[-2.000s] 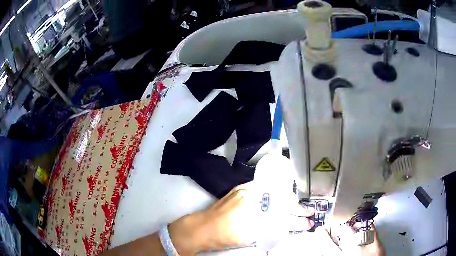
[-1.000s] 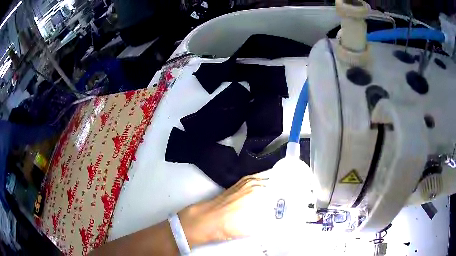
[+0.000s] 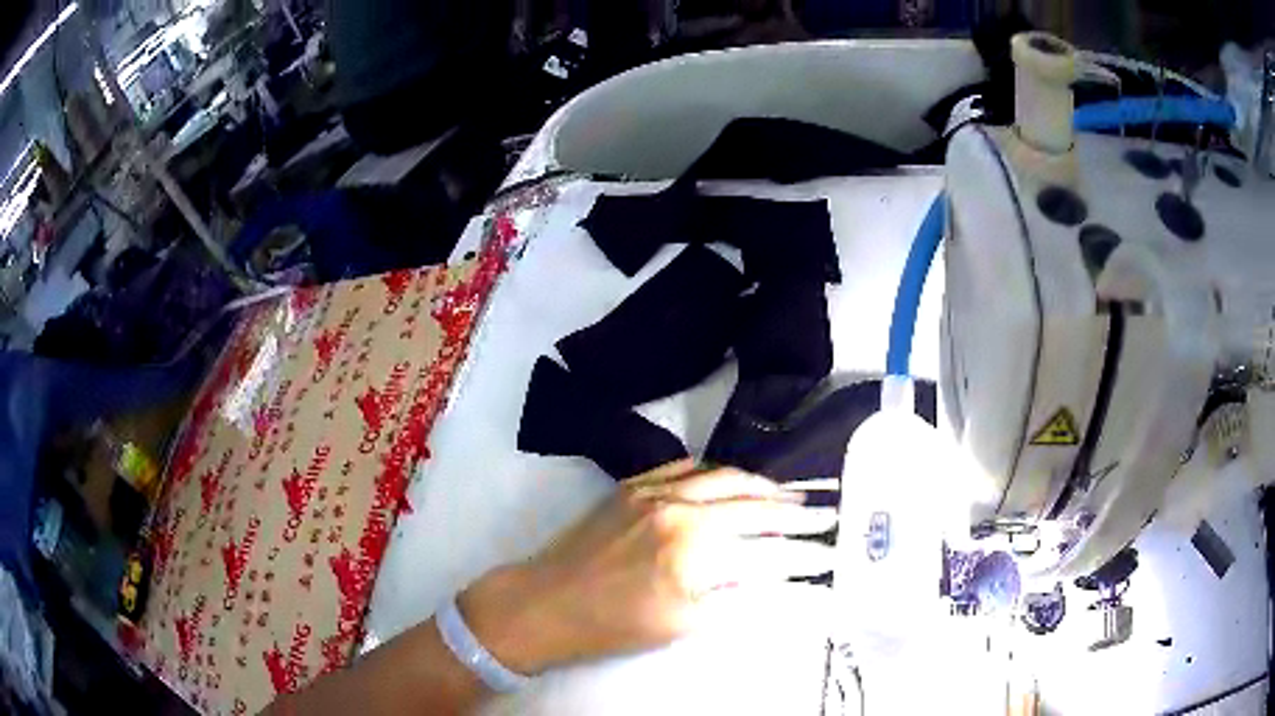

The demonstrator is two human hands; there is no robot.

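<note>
My left hand (image 3: pixel 678 560) lies palm down left of the white rounded attachment (image 3: pixel 881 518), fingers extended and slightly apart. Its fingertips are washed out by glare; dark slivers show between them, and any grip is unclear. My right hand cannot be made out. Several dark fabric pieces (image 3: pixel 657 329) lie overlapping beyond my left hand. One piece with a pale stitch line (image 3: pixel 783 427) reaches toward the attachment. The sewing machine head (image 3: pixel 1042 350) stands at the right. The presser foot area (image 3: pixel 986 581) is brightly lit and its details are blurred.
A cardboard side board (image 3: pixel 315 448) with red print flanks the white table (image 3: pixel 483 525) at the left. A raised curved rim (image 3: pixel 755 91) runs behind the fabric. A blue air hose (image 3: pixel 916 287) drops to the attachment. A small dark strip (image 3: pixel 1212 550) lies right of the machine.
The machine and fabric appear further right as the view shifts. My left hand's fingers are now more extended and apart. My right hand, seen earlier beside the needle area, no longer shows.
</note>
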